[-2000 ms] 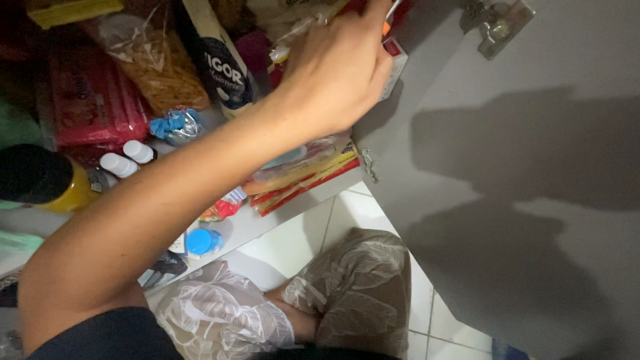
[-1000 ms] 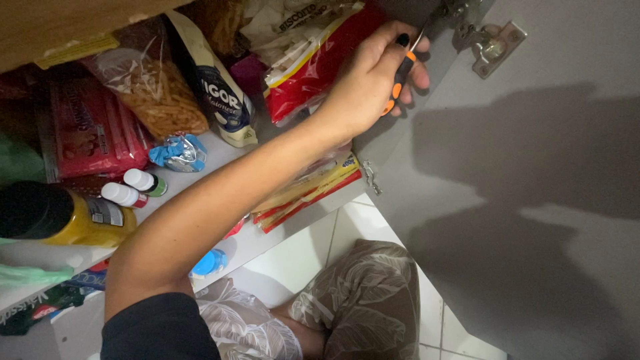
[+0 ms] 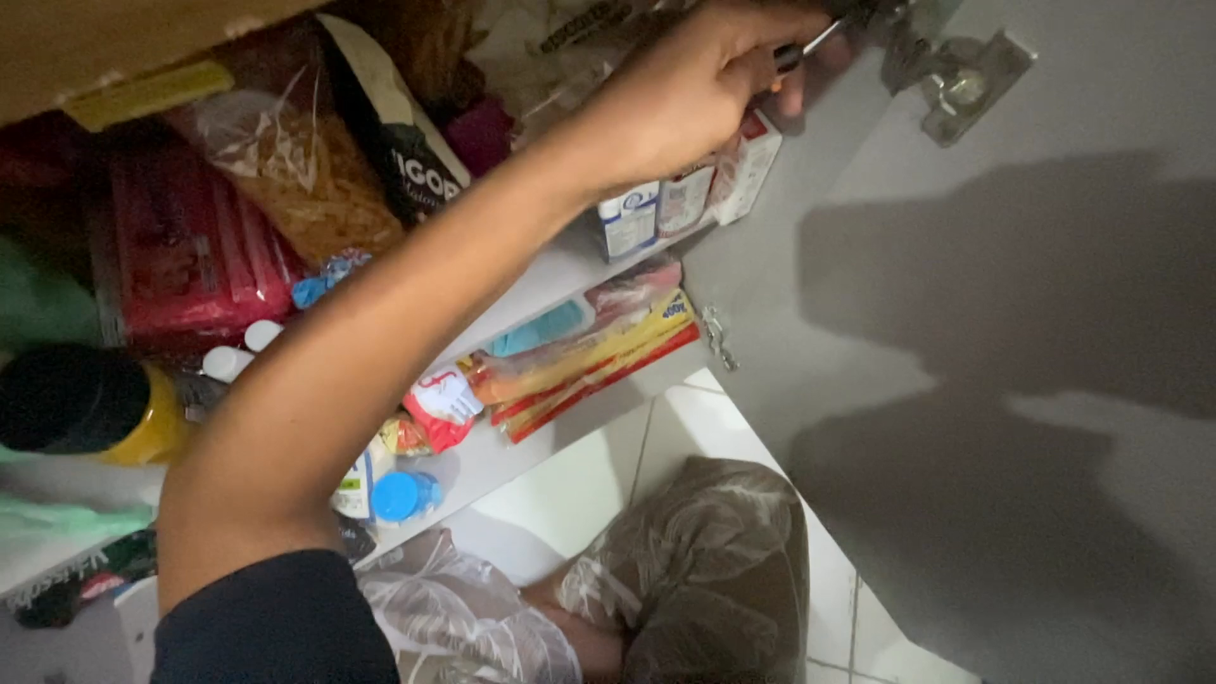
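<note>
My left hand point(image 3: 684, 100) reaches from the lower left across the open cabinet to its upper right. It is closed on a screwdriver point(image 3: 787, 59) with a black and orange handle, mostly hidden by the fingers. The thin metal shaft points up and right towards a dark, blurred metal hinge point(image 3: 907, 47) by the grey door panel point(image 3: 950, 313). Whether the tip touches it, I cannot tell. Beside it, a metal hinge plate point(image 3: 978, 90) sits on the panel. My right hand is not in view.
Shelves hold a bag of pasta point(image 3: 313, 171), a red package point(image 3: 199, 256), a yellow jar with a black lid point(image 3: 142, 408), small cartons point(image 3: 629, 223) and yellow-red packets point(image 3: 598, 370). A metal catch point(image 3: 719, 339) is at the panel's edge. My covered knees point(image 3: 722, 570) are below.
Two seconds ago the screwdriver's handle was barely visible; one second ago more of it showed in my left hand. The hand stays near the hinge. The view has shifted slightly.
</note>
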